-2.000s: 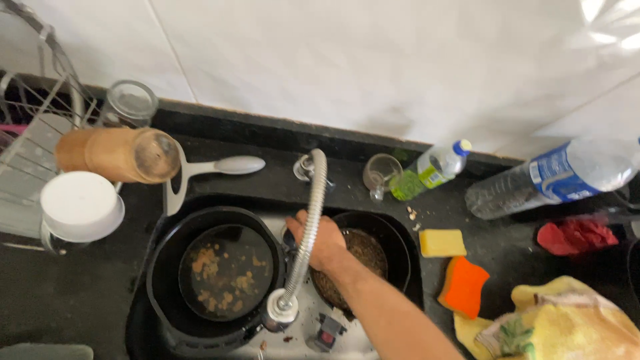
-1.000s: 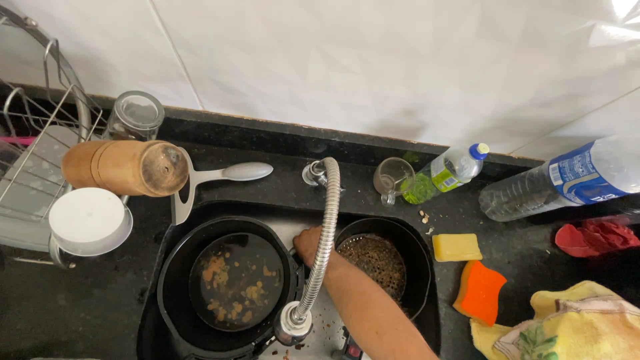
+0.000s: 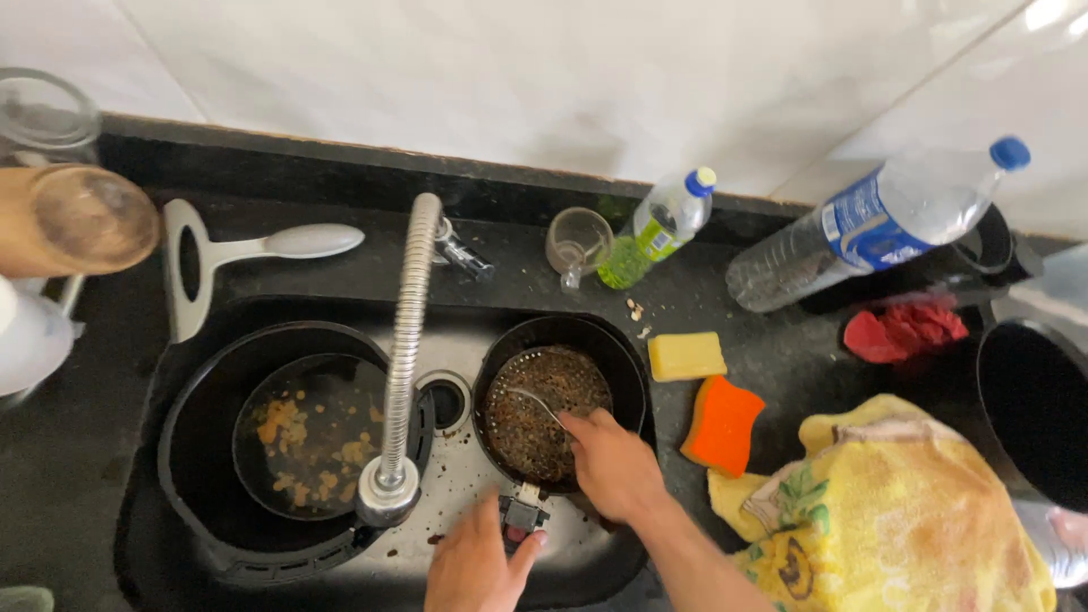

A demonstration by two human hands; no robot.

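In the right part of the steel sink [image 3: 416,527] sits a round black perforated basket [image 3: 629,374], its bottom coated with brown, crusty residue. My right hand [image 3: 612,463] reaches over its rim and grips a thin metal utensil [image 3: 535,398], probably a spoon or fork, its tip against the residue. My left hand [image 3: 484,552] is at the short handle bracket [image 3: 522,513] on the basket's near side, thumb and fingers apart around it; a firm grip cannot be confirmed. Left of them, a larger black pot [image 3: 200,510] holds cloudy water with floating food bits.
A flexible metal faucet [image 3: 408,340] arches over the sink between both vessels. Behind stand a glass mug [image 3: 580,242], a green soap bottle [image 3: 654,229] and a large plastic bottle [image 3: 858,229]. Yellow soap [image 3: 687,355], an orange sponge [image 3: 722,425] and a yellow towel [image 3: 901,527] lie right.
My right hand has moved from beside the drain area onto the basket, now with a metal utensil in it. My left hand has come into view at the basket's bracket. The view has shifted closer.
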